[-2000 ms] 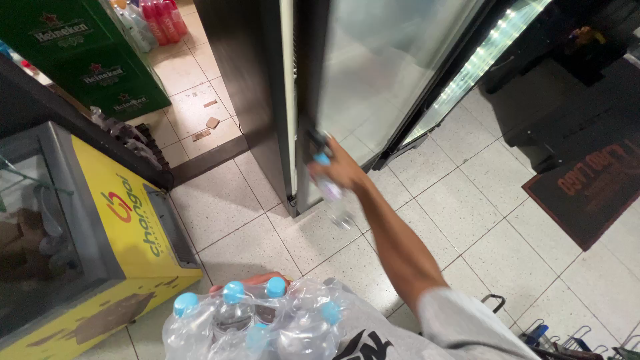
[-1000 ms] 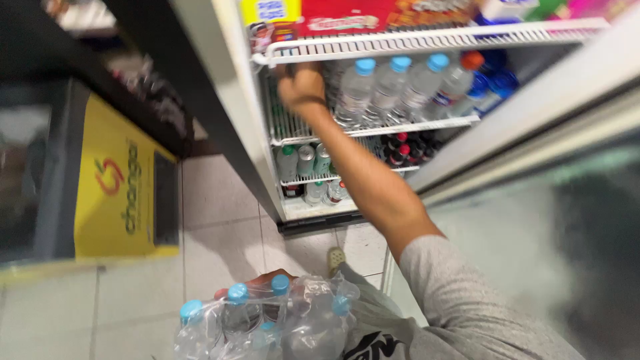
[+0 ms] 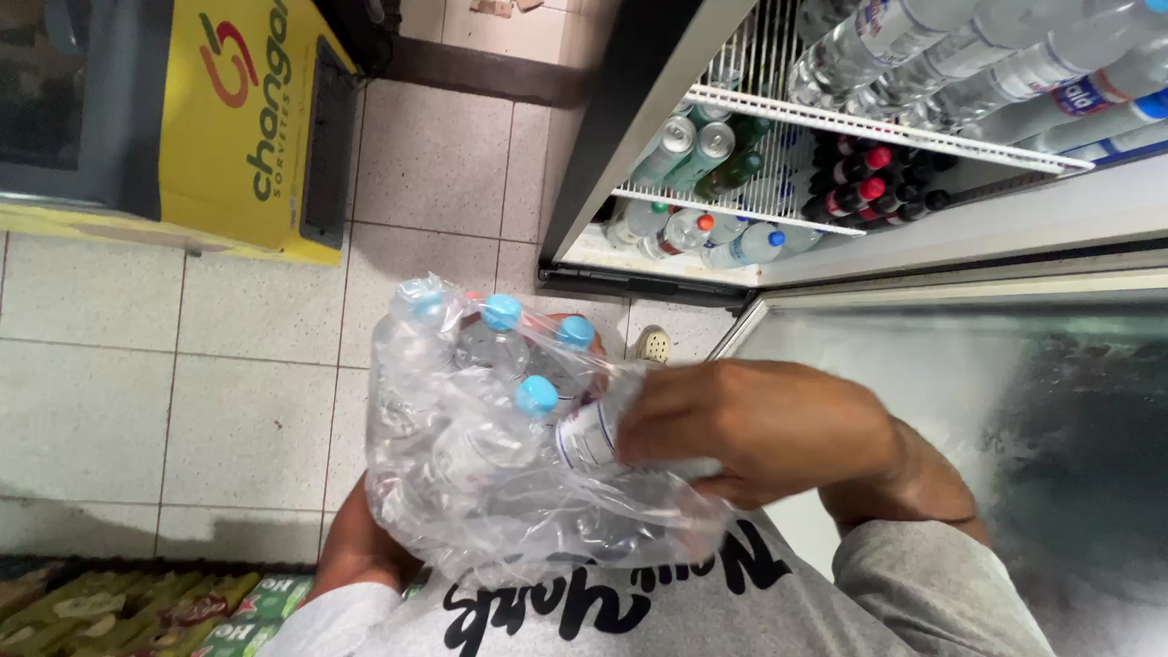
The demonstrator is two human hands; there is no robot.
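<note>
A clear plastic shrink-wrapped pack [image 3: 474,456] of water bottles with light blue caps rests against my chest, its film torn and loose. My left hand [image 3: 598,358] supports it from beneath; only some fingers show past the far side, and the rest is hidden by the pack. My right hand [image 3: 757,429], slightly blurred, is at the pack's right side with its fingers around a labelled plastic water bottle [image 3: 589,438] amid the film. At the upper right, upright water bottles [image 3: 876,46] stand on a white wire shelf [image 3: 894,132] of a fridge.
The fridge's glass door [image 3: 985,411] stands open at the right. Cans [image 3: 693,151] and dark soda bottles [image 3: 858,182] fill lower shelves. A yellow ice cream freezer [image 3: 246,119] is at the upper left, packaged goods [image 3: 119,607] at the lower left. A clog [image 3: 653,345] shows on the tiled floor.
My right hand has moved from inside the fridge back to the pack. Two seconds ago it was at the fridge door's edge. The view has shifted.
</note>
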